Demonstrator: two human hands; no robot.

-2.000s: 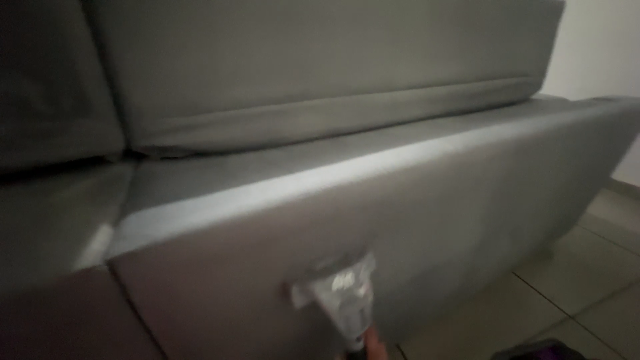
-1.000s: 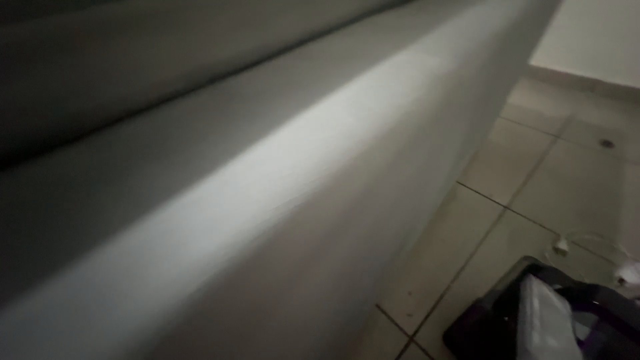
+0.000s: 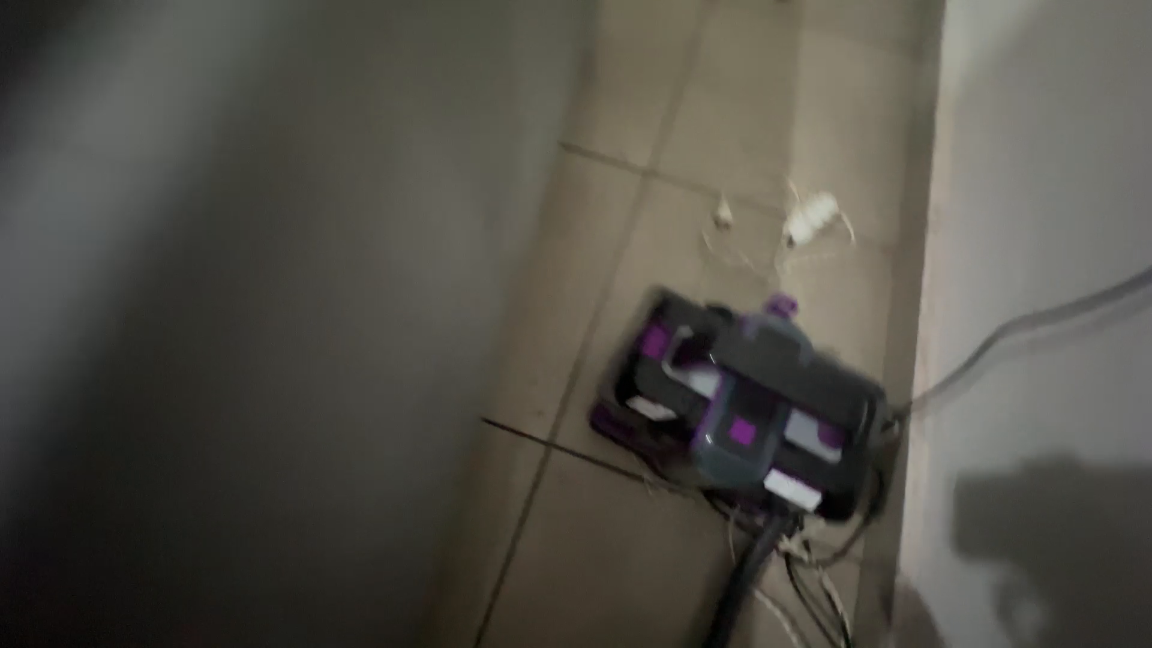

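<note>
Neither of my hands is in view. A black and purple portable carpet and upholstery cleaner stands on the tiled floor between the sofa and the wall. From its lower side a black hose runs down out of the frame. The grey fabric sofa fills the left of the view, badly blurred. The clear nozzle seen earlier is out of view.
A bundled white cord lies on the floor tiles beyond the machine. A grey cable runs along the white wall at the right. Several thin cords lie tangled below the machine.
The view has swung right and down from the sofa to the floor and the machine. The clear nozzle and the fingers at it, seen against the sofa front two seconds ago, are out of view.
</note>
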